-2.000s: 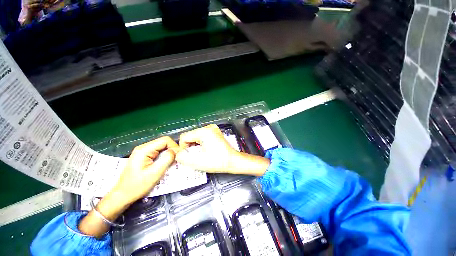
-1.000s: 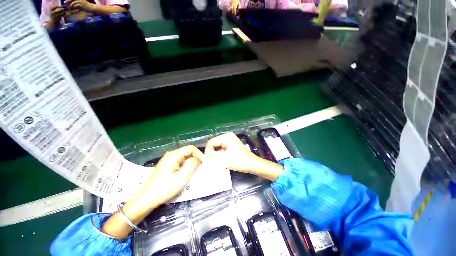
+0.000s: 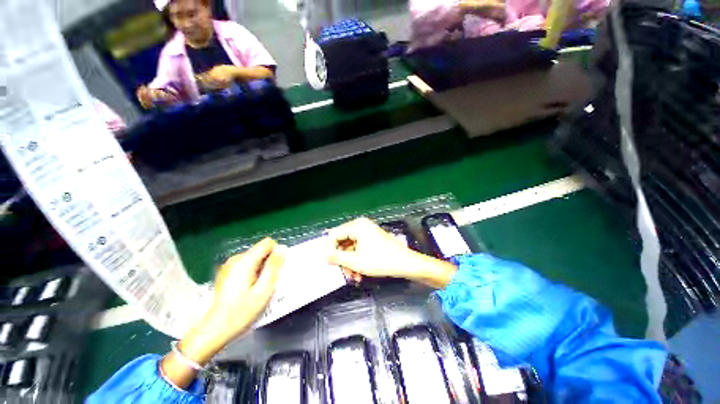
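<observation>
A long printed label strip (image 3: pixel 118 213) hangs down from the upper left and passes under my left hand (image 3: pixel 245 292), which grips it. Its end between my hands is mostly plain white. My right hand (image 3: pixel 367 251) is at the strip's right end with its fingers curled together; whether a label is in the fingertips is too blurred to tell. Both hands are over a clear plastic tray (image 3: pixel 339 312) of black phone units (image 3: pixel 418 367), several showing white rectangles. My hands cover part of the tray's far row.
A thin white strip (image 3: pixel 643 229) hangs at the right before dark stacked trays (image 3: pixel 671 158). Another tray of units (image 3: pixel 31 331) is at the lower left. A person in pink (image 3: pixel 213 55) sits opposite, behind dark trays. A brown board (image 3: pixel 505 102) lies beyond the green bench (image 3: pixel 521 170).
My hands have moved apart, uncovering more of the strip between them. The view has shifted, showing the person opposite and the lower-left tray. The right-hand strip now appears narrow, edge-on.
</observation>
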